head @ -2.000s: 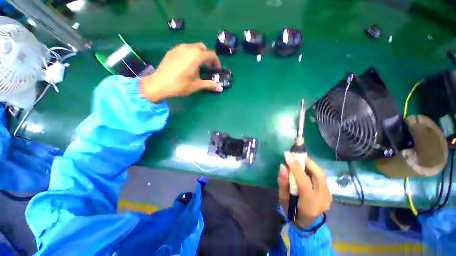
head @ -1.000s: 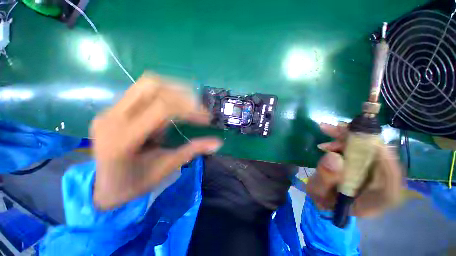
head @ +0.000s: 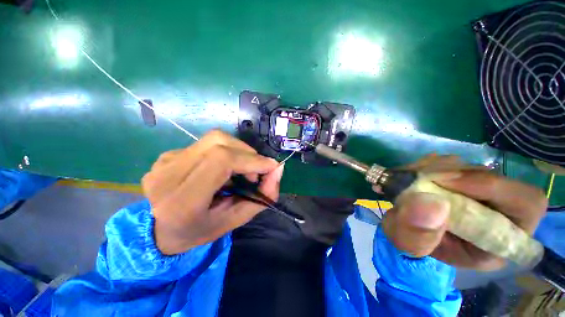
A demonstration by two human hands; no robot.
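Note:
The black soldering fixture (head: pixel 249 114) lies flat on the green mat with the open device housing (head: pixel 272 131) seated in its middle. A circuit board (head: pixel 293 129) with white, green and blue parts and a red wire shows inside. My left hand (head: pixel 214 186) pinches the solder wire (head: pixel 124 88), whose end reaches the housing's lower edge, and also holds dark tweezers (head: pixel 267 203) pointing down to the right. My right hand (head: pixel 458 213) holds the soldering iron (head: pixel 347 159) by its cream handle. Its tip is at the housing's lower right; contact cannot be told.
The fume fan (head: pixel 539 83) with its round grille stands at the right. A small dark flat piece (head: pixel 148 112) lies on the green bench mat (head: pixel 204 49) left of the fixture, beside the solder wire. The bench's front edge runs below the fixture.
My left hand has taken hold of the solder wire and brought it to the housing. Tweezers now show in it. The iron has swung from upright at the right to the housing.

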